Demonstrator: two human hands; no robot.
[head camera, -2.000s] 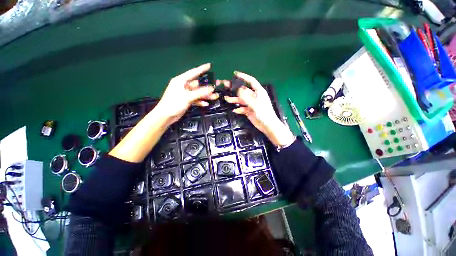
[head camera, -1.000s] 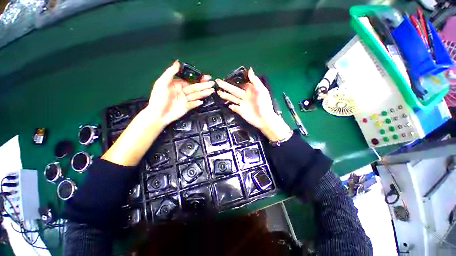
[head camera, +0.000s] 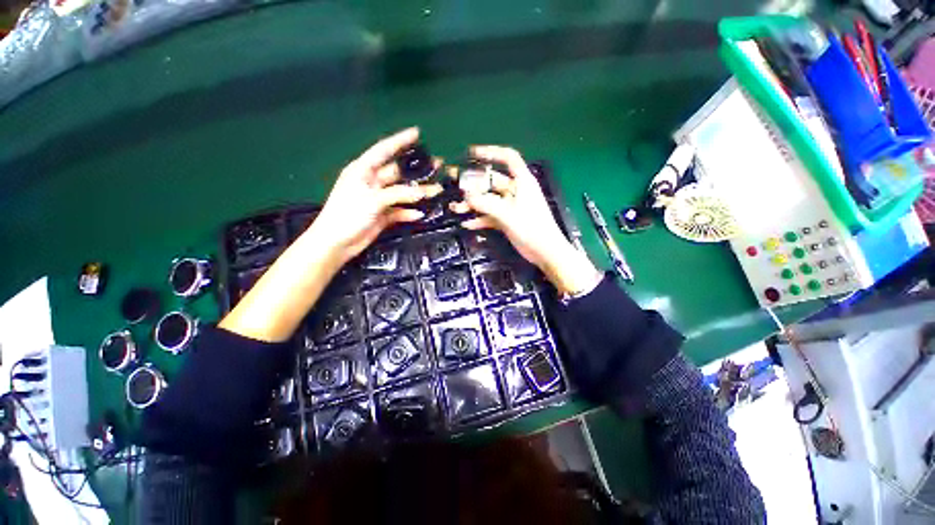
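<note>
My left hand (head camera: 364, 200) is bare and holds a small black watch head (head camera: 414, 164) between thumb and fingers above the far edge of the tray. My right hand (head camera: 510, 203) is beside it and holds a second watch head (head camera: 477, 182), which shows a pale, glossy face; it is partly hidden by the fingers. The black blister tray (head camera: 474, 395) lies below my hands and forearms. Many of its pockets hold black watch heads, several showing a round back. My forearms hide part of the tray.
Round silver-rimmed watch cases (head camera: 176, 331) and a plain black disc (head camera: 140, 305) lie left. A white charger (head camera: 68, 395) is far left. A silver pen-like stick (head camera: 609, 238), cream fan (head camera: 700, 213), control box (head camera: 795, 261) and green-rimmed basket (head camera: 784, 113) stand right.
One second ago both watch heads were tilted on more open hands. Now the fingers are curled around them, and the right one shows a pale face. The view has shifted slightly.
</note>
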